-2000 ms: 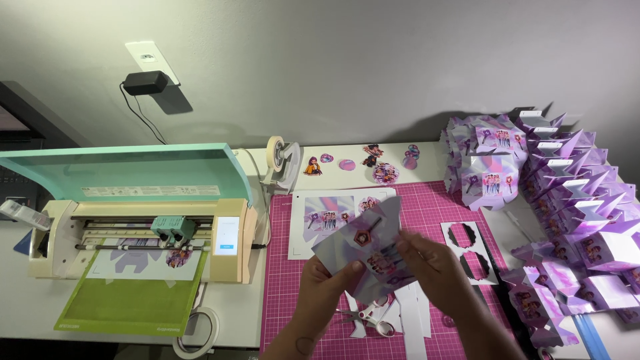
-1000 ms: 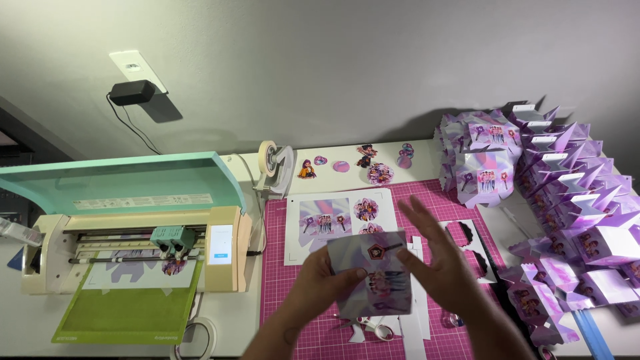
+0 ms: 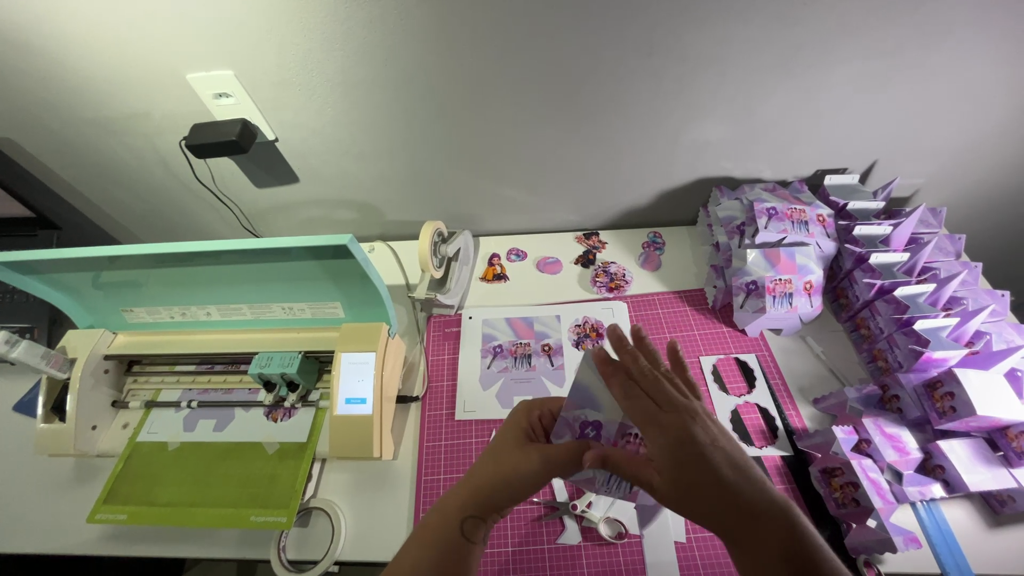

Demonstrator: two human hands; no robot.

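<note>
Above a pink cutting mat (image 3: pixel 704 552), my left hand (image 3: pixel 524 452) grips the left side of a printed purple paper box piece (image 3: pixel 588 396). My right hand (image 3: pixel 664 416) lies against its right side, fingers extended upward, thumb near the lower front; its palm side is hidden. Under the hands lie white-handled scissors (image 3: pixel 588 508) among white paper scraps (image 3: pixel 660 536). Behind the hands is a white printed sheet (image 3: pixel 472 384) bearing a purple box shape and a round picture. To the right of my right hand lies a white sheet with two scalloped cutouts (image 3: pixel 746 400).
A cutting machine (image 3: pixel 216 352) at left holds a green mat (image 3: pixel 208 484) with a printed sheet. Tape rolls (image 3: pixel 308 544) lie nearby, with a tape dispenser (image 3: pixel 452 272) behind. Cut-out stickers (image 3: pixel 612 278) line the back. Folded purple boxes (image 3: pixel 972 384) and a flat stack (image 3: pixel 776 288) crowd the right.
The paper piece has tilted in my hands. My right hand, raised off to the right a second ago, now rests against the piece's right side.
</note>
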